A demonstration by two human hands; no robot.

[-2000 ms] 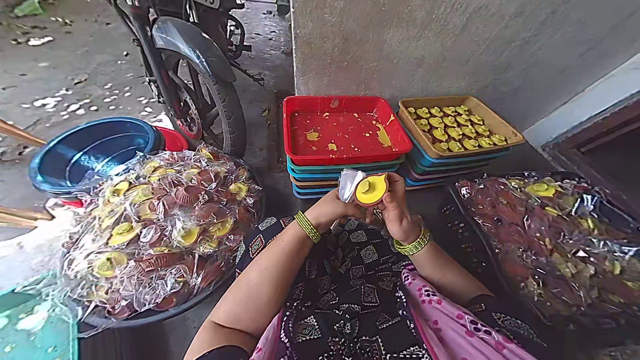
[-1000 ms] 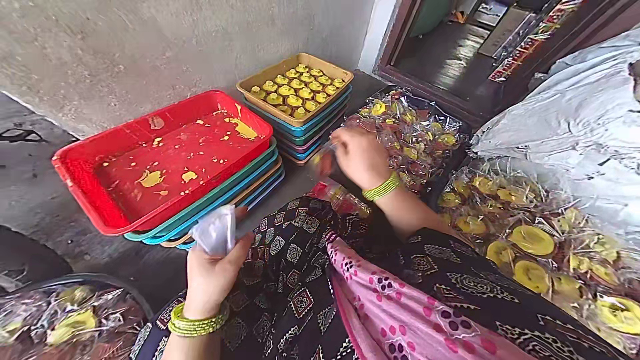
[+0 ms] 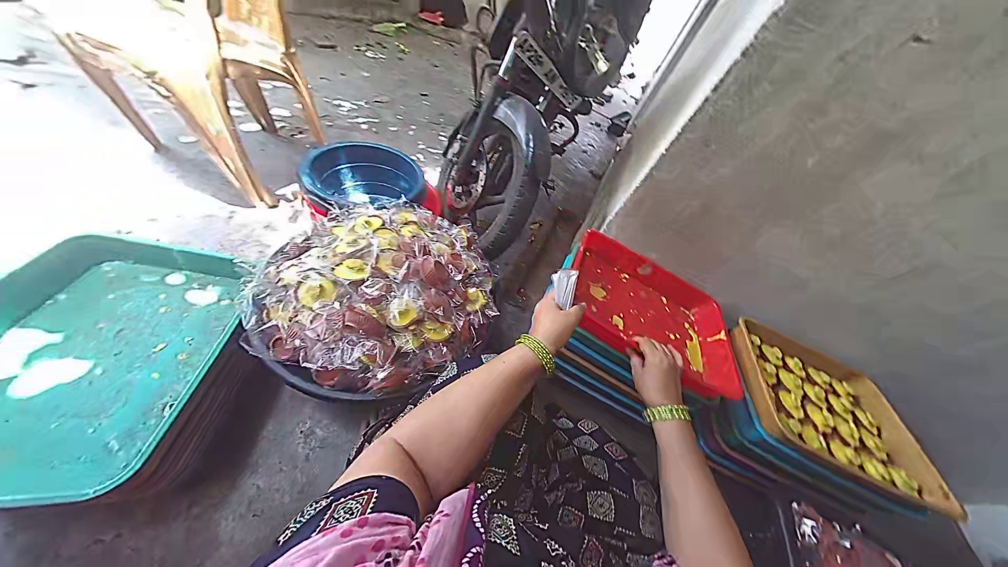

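My left hand (image 3: 557,319) is closed around a small stack of clear plastic bags (image 3: 565,288), beside the left edge of a red tray (image 3: 654,307). That tray bears yellow smears and tops a stack of trays. Near the tray's front edge is my right hand (image 3: 656,370), fingers slightly bent and nothing visible in them. Left of my hands, a round dark basin (image 3: 315,384) is heaped with bagged brown clay pieces and yellow-coated ones (image 3: 352,269). A tan tray (image 3: 929,472) on the right holds rows of small yellow-topped pieces (image 3: 815,402).
A green tray (image 3: 94,315) tops a stack at the left. Behind the heap stand a blue tub (image 3: 361,175), plastic chairs (image 3: 197,94) and a motorcycle (image 3: 504,150). A grey wall (image 3: 850,181) rises behind the tray stacks. More wrapped pieces (image 3: 835,535) lie at the lower right.
The view has swung left. Two seconds ago both hands held a yellow-topped piece with the bags; one second ago my right hand was over wrapped pieces at the right. Now it is by the red tray.
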